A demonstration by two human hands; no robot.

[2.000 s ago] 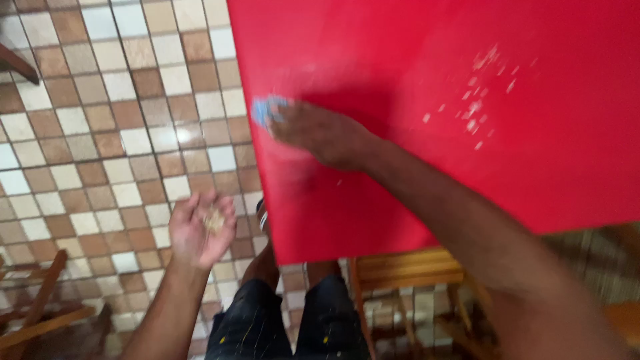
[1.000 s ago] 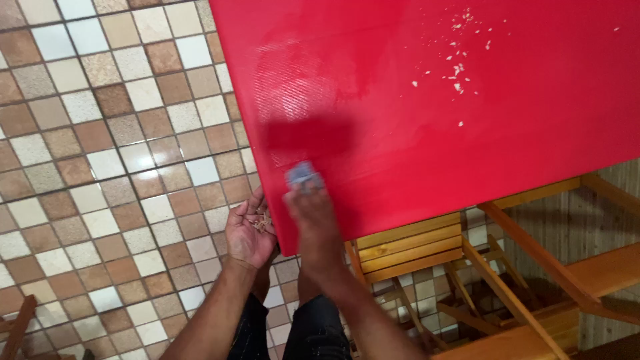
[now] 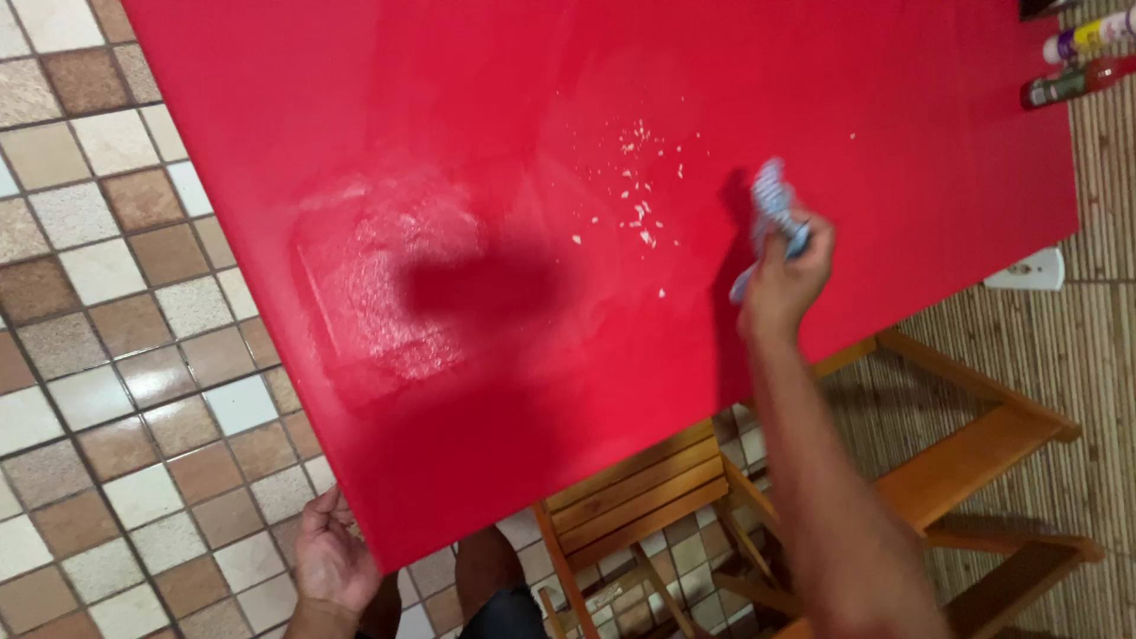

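My right hand (image 3: 789, 266) grips a crumpled blue-and-white cloth (image 3: 774, 209) over the red tabletop (image 3: 497, 115), right of its middle. Pale crumbs (image 3: 642, 213) lie scattered to the left of the cloth, with a few bits farther right. My left hand (image 3: 333, 555) is palm up at the table's near left corner, its fingers partly under the edge. A little of some pale crumbs shows in it beside the table edge; most of what it holds is hidden. A damp, shiny patch (image 3: 408, 266) marks the left part of the tabletop.
Wooden slatted chair (image 3: 639, 506) stands against the table's near edge, and more wooden chair parts (image 3: 967, 453) are at the lower right. A bottle with red contents (image 3: 1069, 84) and a white-capped container (image 3: 1087, 37) lie toward the top right. A white wall outlet plate (image 3: 1029, 269) is beyond the right edge.
My right hand has moved with the cloth from the table's left edge to the right, past the crumbs. My left hand remains by the near left corner, now partly hidden by it.
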